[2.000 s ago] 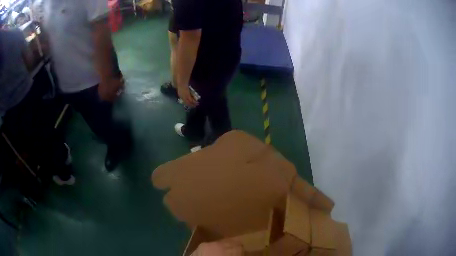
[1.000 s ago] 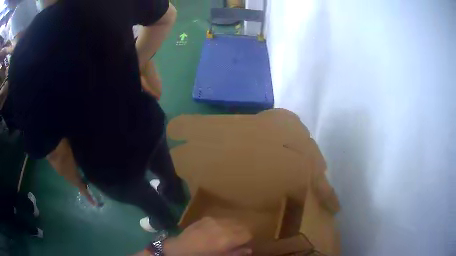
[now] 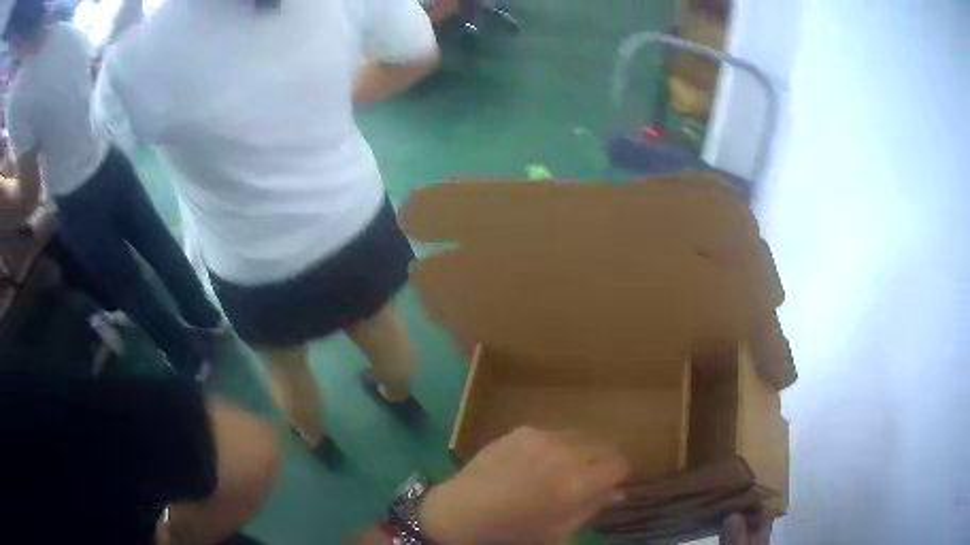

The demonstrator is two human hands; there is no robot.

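A brown folded cardboard box (image 3: 580,410) with raised walls and a narrow side compartment is held in front of me. Its wide lid flap with rounded tabs (image 3: 596,277) stands open on the far side. Layered brown cardboard edges show at its near right. My left hand (image 3: 532,484), bare with a metal watch at the wrist, is closed over the near wall. Only blurred fingers of my right hand (image 3: 748,528) show at the bottom edge, against the near right corner. The rest of it is out of the picture.
A person in a white top and dark skirt (image 3: 271,160) stands close ahead on the left. Another person's dark sleeve and arm (image 3: 106,458) are at lower left. People stand farther left. A trolley with a grey handle (image 3: 768,106) is beyond the box. A white wall (image 3: 872,266) is close at right.
The view has moved forward along the wall. The dark-clad person ahead has passed to the lower left, and the white-topped person now stands ahead. The box stays held, with more of its inside showing.
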